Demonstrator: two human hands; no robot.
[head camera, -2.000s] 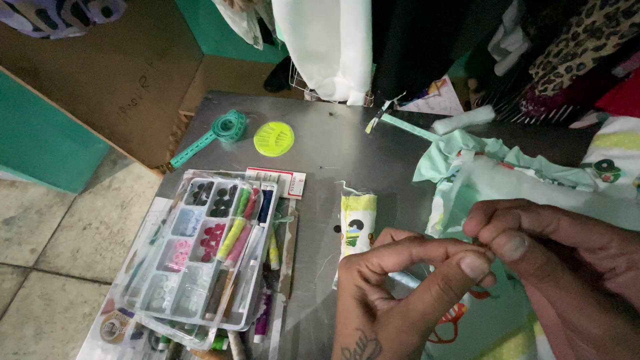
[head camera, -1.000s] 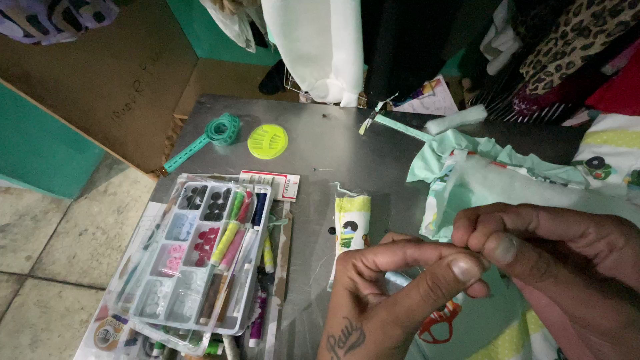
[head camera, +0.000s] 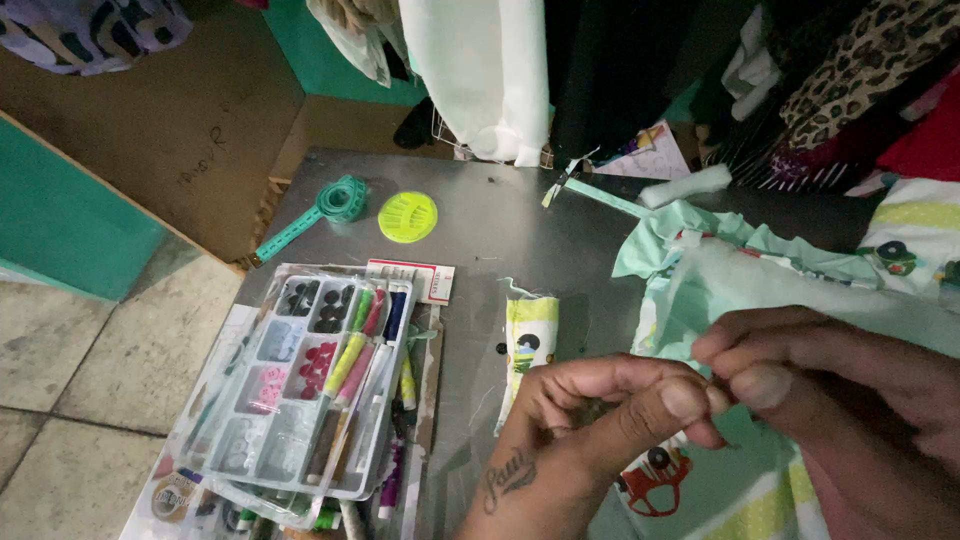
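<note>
My left hand (head camera: 600, 427) and my right hand (head camera: 817, 382) meet at the lower right, thumbs and forefingers pinched close together. Whatever lies between the fingertips is too small or too hidden to make out. Beneath and behind them spreads mint-green fabric (head camera: 750, 289) with a ruffled edge, white batting and a printed car pattern. A small sewn piece of printed fabric (head camera: 521, 337), yellow at its top, lies just left of my left hand. A small black button (head camera: 502, 349) is beside it.
A plastic case (head camera: 247, 397) of buttons and thread spools stands left on the dark table (head camera: 480, 217). Behind it are a needle packet (head camera: 412, 279), a teal tape measure (head camera: 341, 201) and a round yellow-green pin or needle case (head camera: 407, 217). Clothes hang along the back.
My hands stay pinched together above the fabric, with only small finger movements. The things on the table lie as before.
</note>
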